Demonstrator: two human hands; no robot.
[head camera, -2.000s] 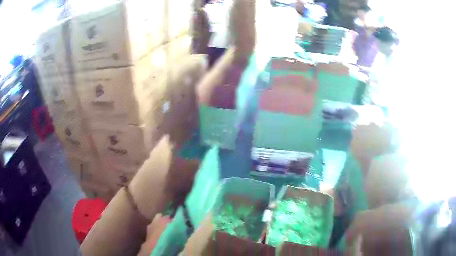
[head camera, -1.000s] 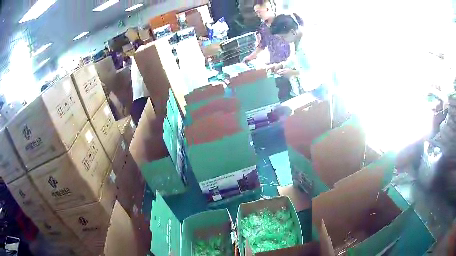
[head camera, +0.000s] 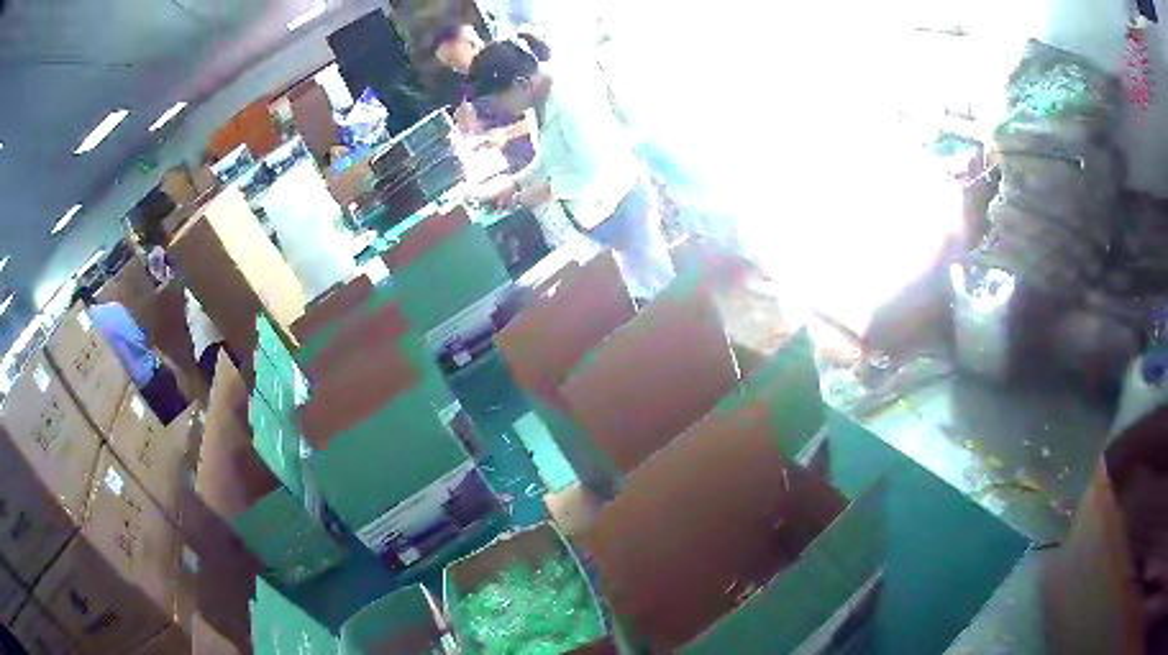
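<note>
Neither of my hands is in view. Nearest in front, an open green-sided parts bin (head camera: 523, 604) holds a heap of small clear packets with bright green contents. A second bin (head camera: 397, 627) stands against its left side, cut off by the lower edge. To the right, a large open retail carton (head camera: 717, 525), brown inside and green outside, stands with its flaps up; its bottom is hidden. Behind the bins, a green retail carton (head camera: 391, 480) with a printed lower band stands with brown flaps raised.
The green-teal table (head camera: 941, 544) ends in a corner at the right. Shipping cartons (head camera: 109, 499) are stacked at the left. A person (head camera: 576, 160) bends over the table's far end, with another person behind. Wrapped sacks (head camera: 1057, 192) stand at the far right, beside strong glare.
The view has swung to the right, so bins and cartons sit further left. The table corner and the sacks at the right have come into view. No hand shows in any frame with certainty.
</note>
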